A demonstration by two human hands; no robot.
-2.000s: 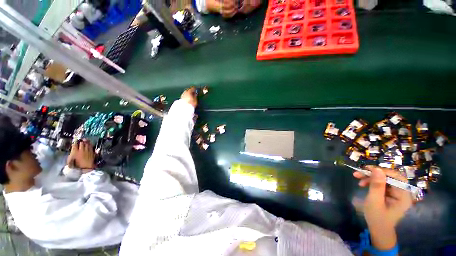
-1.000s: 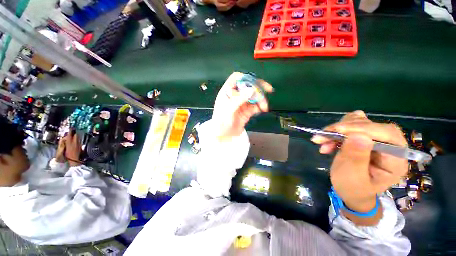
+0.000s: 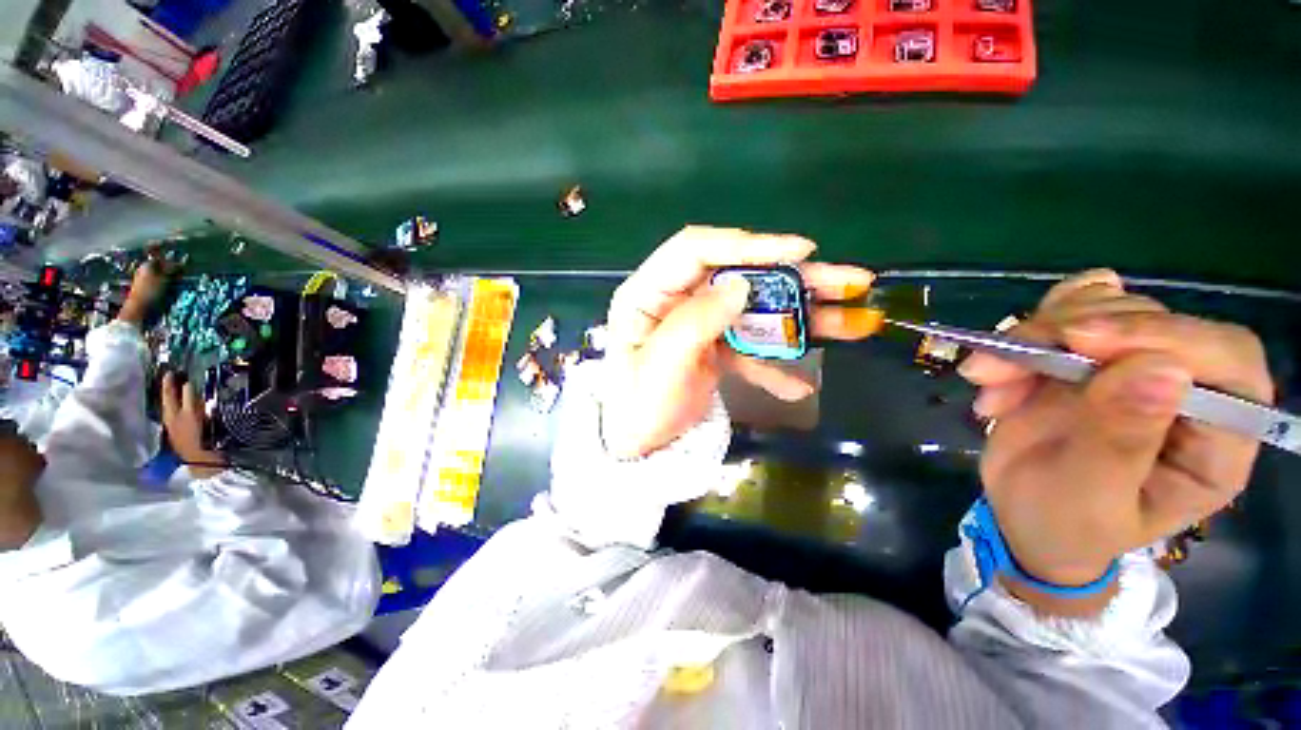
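Note:
My left hand [image 3: 685, 335] holds a rounded-square display module [image 3: 765, 311] between thumb and fingers. The module has a teal-blue rim and shows its inside, with dark, white and gold parts. My right hand [image 3: 1120, 414] holds slim silver tweezers [image 3: 1049, 357] that point left. Their tip is just right of my left fingertips, apart from the module. I cannot tell whether the tip grips anything. A blue wrist strap [image 3: 1049, 571] is on my right wrist. Small flex assemblies [image 3: 937, 348] lie behind the tweezers, and my right hand hides most of the pile.
A red compartment tray [image 3: 870, 81] stands across the green belt [image 3: 642, 157]. Orange-yellow adhesive strips [image 3: 478, 399] lie left of my left arm. Small modules [image 3: 539, 364] lie between them. A person in a white smock works at far left. A metal bar [image 3: 214, 178] crosses the upper left.
My left hand has come back from the far left edge of the belt, now with a module. My right hand has risen from the pile with the tweezers. The view has shifted slightly.

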